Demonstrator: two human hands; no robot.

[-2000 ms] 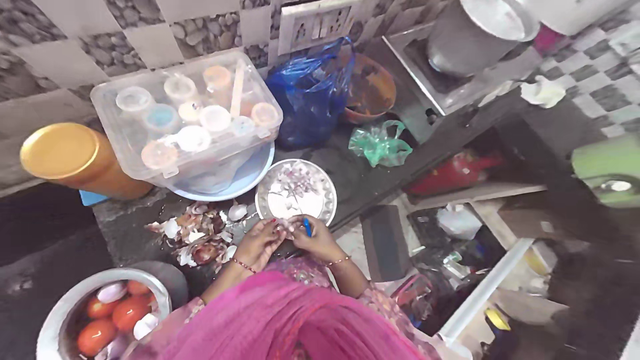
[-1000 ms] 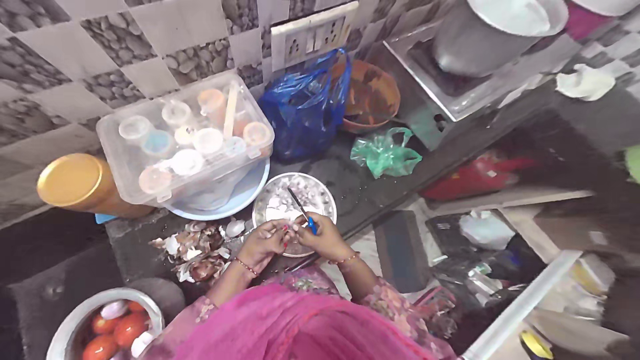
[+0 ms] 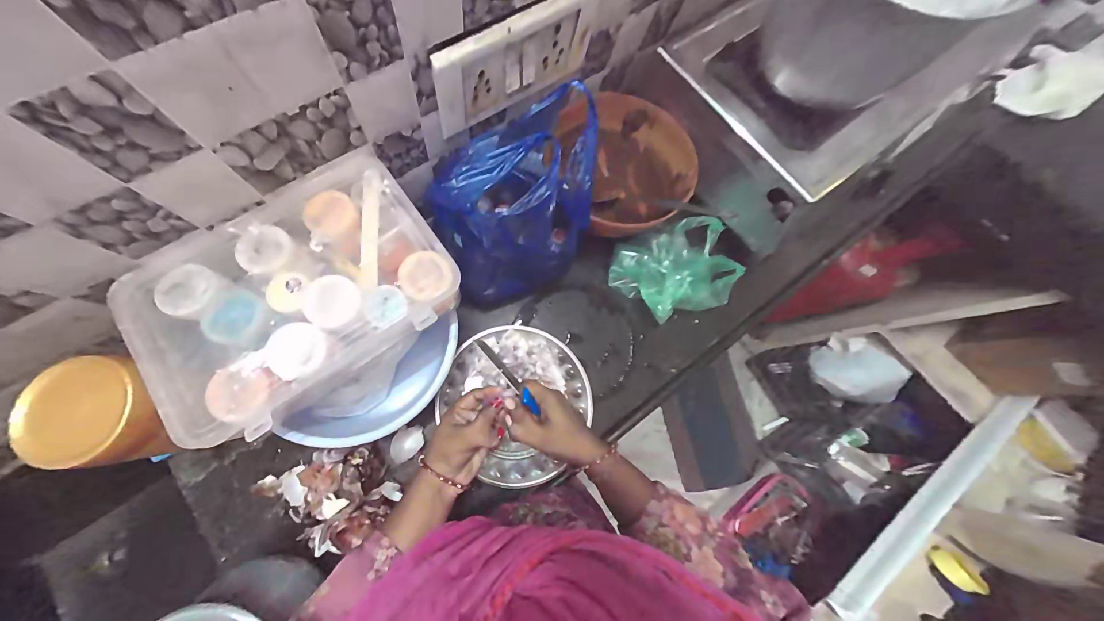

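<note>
Both my hands meet over the near side of a round steel plate (image 3: 576, 366) that holds chopped, whitish-purple onion (image 3: 539, 355). My right hand (image 3: 552, 423) grips a knife with a blue handle (image 3: 530, 402); its dark blade points up and left across the plate. Fingertips of my left hand (image 3: 466, 431) are pinched together beside the knife, and what they may hold is too small to tell. Left of the plate lie an onion piece (image 3: 406, 443) and a heap of onion peels (image 3: 336, 496) on the dark counter.
Behind the plate stand a blue plastic bag (image 3: 509, 216) and an orange bowl (image 3: 681, 164). A green plastic bag (image 3: 677, 267) lies to the right. A clear box of jars (image 3: 181, 379) rests over a pale blue basin (image 3: 431, 379), beside a gold-lidded container (image 3: 78, 410).
The knife blade, not distinct two seconds ago, now shows plainly over the chopped onion. Both hands stay together at the plate. The view has shifted, and the pot of tomatoes has mostly left it.
</note>
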